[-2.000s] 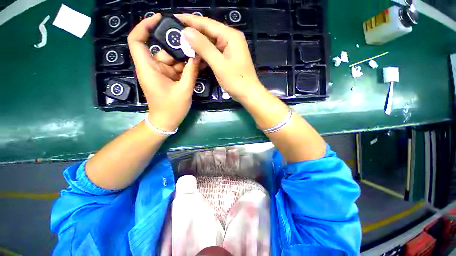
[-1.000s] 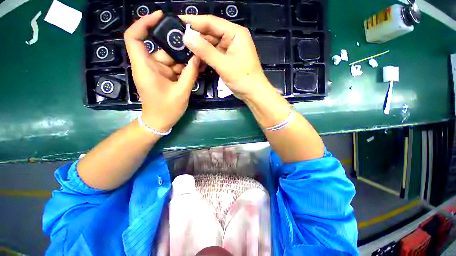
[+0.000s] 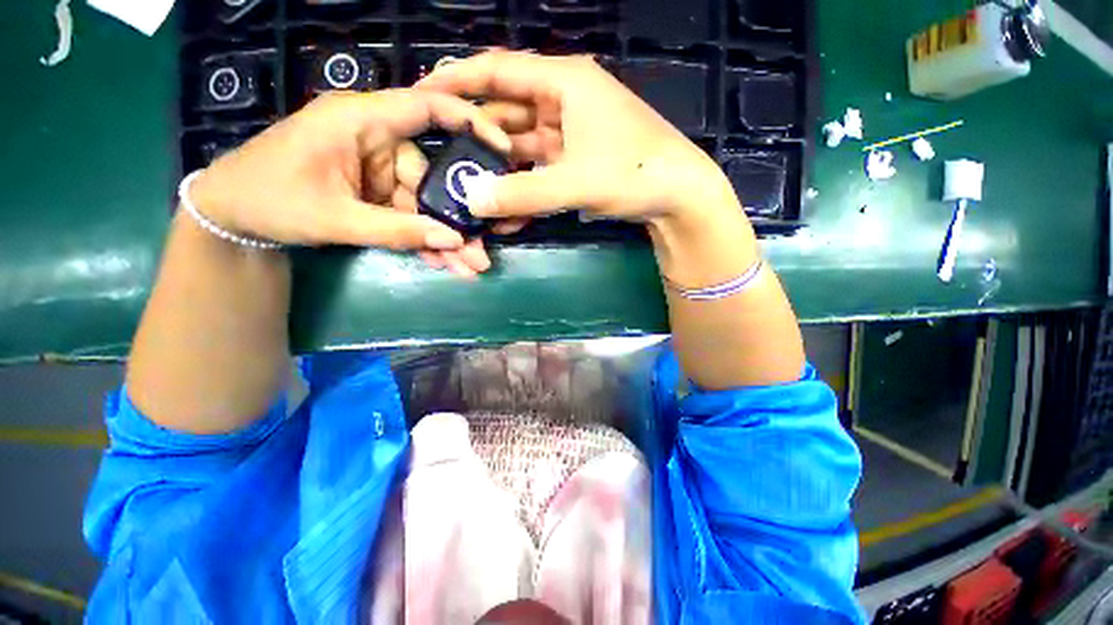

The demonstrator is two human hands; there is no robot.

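A black smartwatch body is held over the front edge of the black blister tray, its back with the pale ring facing up. My left hand grips it from the left with thumb and fingers. My right hand holds it from the right, with the thumb on the ring. A small white wad shows at the right thumb tip, against the watch back. The fingers hide parts of the watch.
Tray pockets at left hold more watch bodies. At right lie a solvent bottle, a thin yellowish stick, white scraps and a white-headed tool. A white square and curled strip lie at left.
Both hands have brought the watch lower and slightly right. The left hand has turned to lie more sideways, and the watch is tilted differently. The tray appears higher and further left in view.
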